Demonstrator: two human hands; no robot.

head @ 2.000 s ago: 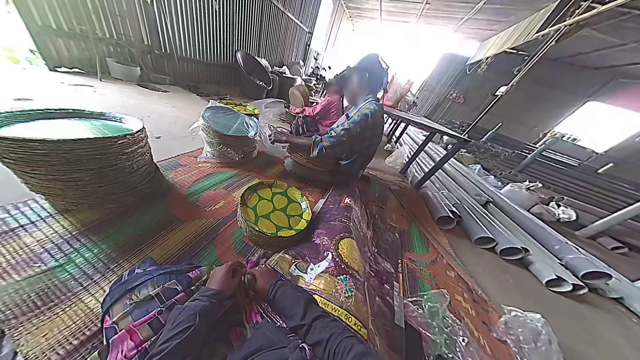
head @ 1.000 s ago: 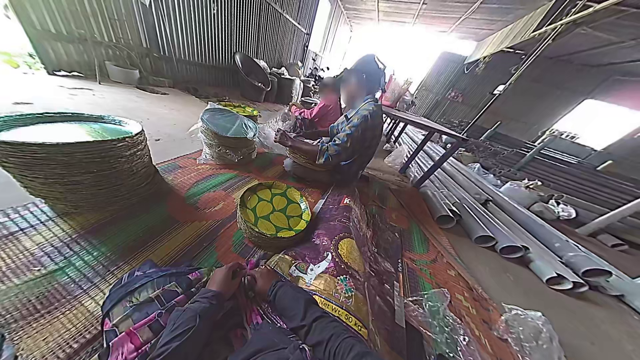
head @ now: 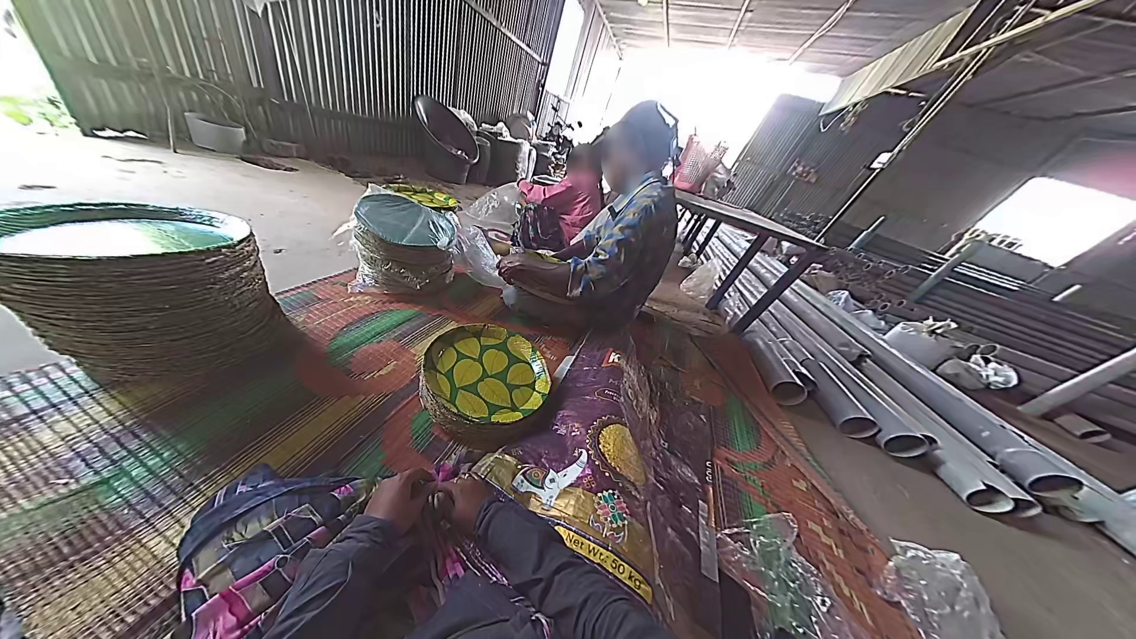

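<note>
My left hand (head: 399, 500) and my right hand (head: 463, 502) are close together low in the head view, their fingers pinching some pink and dark fabric (head: 442, 472) between them. Both hands are closed on it; its exact form is hard to make out. Just beyond them, a stack of round woven trays with a green and yellow leaf pattern (head: 486, 374) sits on the mat. A printed purple and gold sack (head: 590, 479) lies to the right of my hands. At the left stands a tall stack of round woven trays (head: 133, 302) with a shiny green top.
A patterned woven mat (head: 355, 355) covers the floor. Ahead, a person (head: 621, 240) sits beside a plastic-wrapped stack (head: 401, 241); another person in pink (head: 572, 204) sits behind. Grey pipes (head: 852, 390) and a long table (head: 754, 222) are at the right, crumpled clear plastic (head: 941, 590) at the lower right.
</note>
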